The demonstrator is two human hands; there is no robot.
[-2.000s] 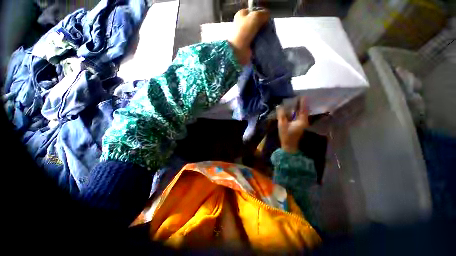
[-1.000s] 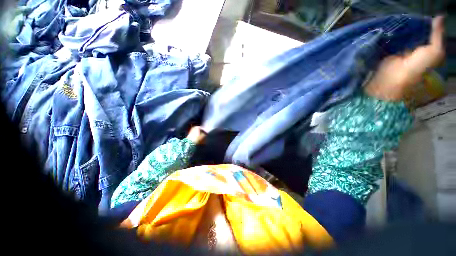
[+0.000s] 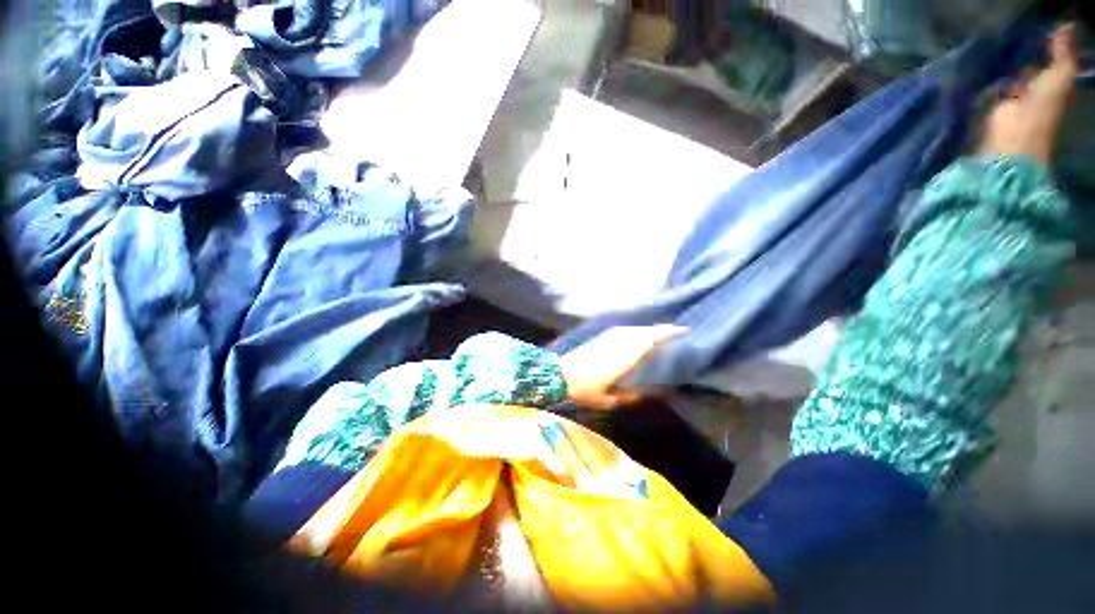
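Observation:
A pair of blue jeans (image 3: pixel 781 240) is stretched diagonally over the white table, from low centre to the upper right. My left hand (image 3: pixel 612 363) is at its lower end, in front of my body, with denim in its grip. My right hand (image 3: pixel 1030 108) is far out at the upper right, holding the darker upper end of the jeans. The fingers of my right hand are blurred and partly hidden by the denim. No tool can be made out.
A heap of blue jeans (image 3: pixel 240 276) lies at the left, with paler cloth among it. A white tabletop (image 3: pixel 612 204) lies beyond my left hand, and another white surface (image 3: pixel 432 90) is at the upper centre-left. Blurred boxes or shelves (image 3: pixel 769 90) are behind.
Since one second ago, my left hand has moved right to the lower centre. My right hand has moved slightly further out, and the jeans have shifted right with my hands. Earlier they hung bunched near the centre.

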